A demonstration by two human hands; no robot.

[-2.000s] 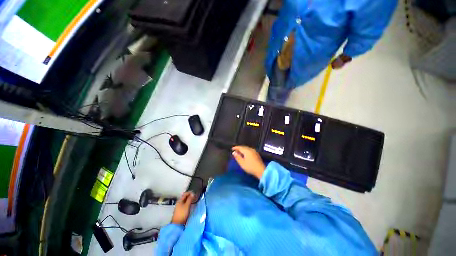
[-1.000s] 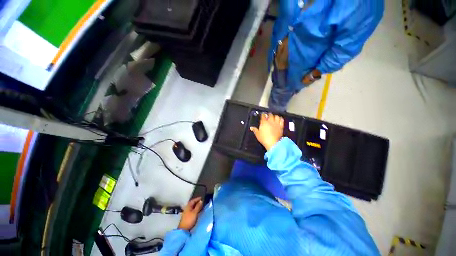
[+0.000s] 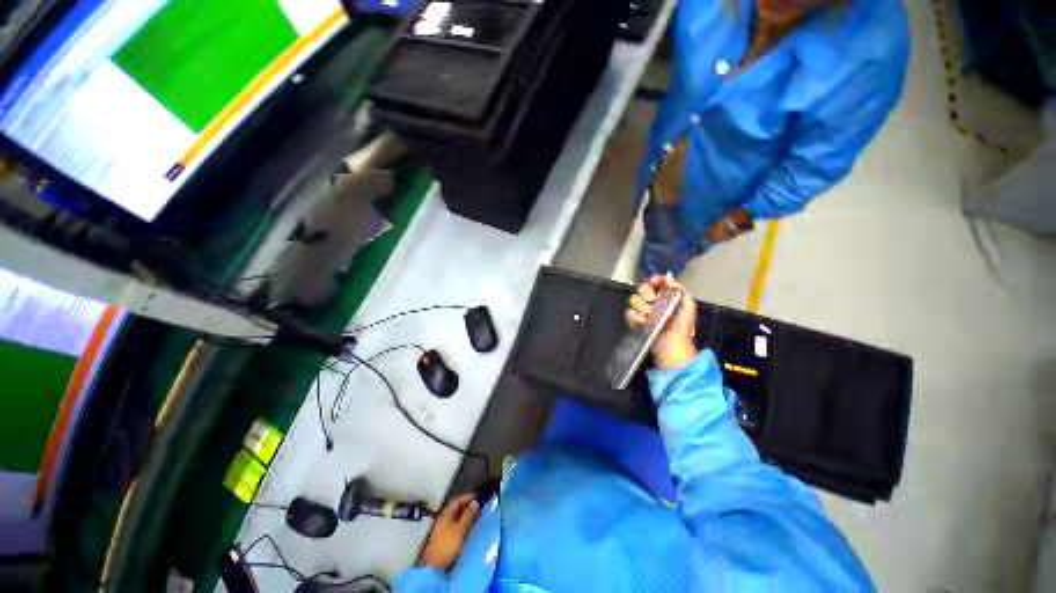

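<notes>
My right hand [image 3: 666,315] grips a smartphone [image 3: 635,353], tilted and seen nearly edge-on, above the long black phone tray [image 3: 834,400]. Another phone [image 3: 743,368], with a white label and an orange mark, lies in a tray pocket right of my hand. My hand and the held phone hide part of the pockets under them. My left hand [image 3: 455,531] is at the bench edge, beside the handle of a black barcode scanner [image 3: 376,505]. A thin black cable [image 3: 419,422] runs toward it; whether its fingers hold the cable end is unclear.
Three black mice [image 3: 438,374] and their cords lie on the pale bench [image 3: 388,434]. A stack of black trays [image 3: 492,151] stands at the far end. Monitors [image 3: 209,70] are on the left. A blue stool top [image 3: 614,438] shows below the tray. A person in blue [image 3: 776,116] stands beyond it.
My right hand reached over the phones in the tray, took hold of one and raised it, tilted. My left hand stays near the scanner. The view has shifted, moving the scene down and slightly right.
</notes>
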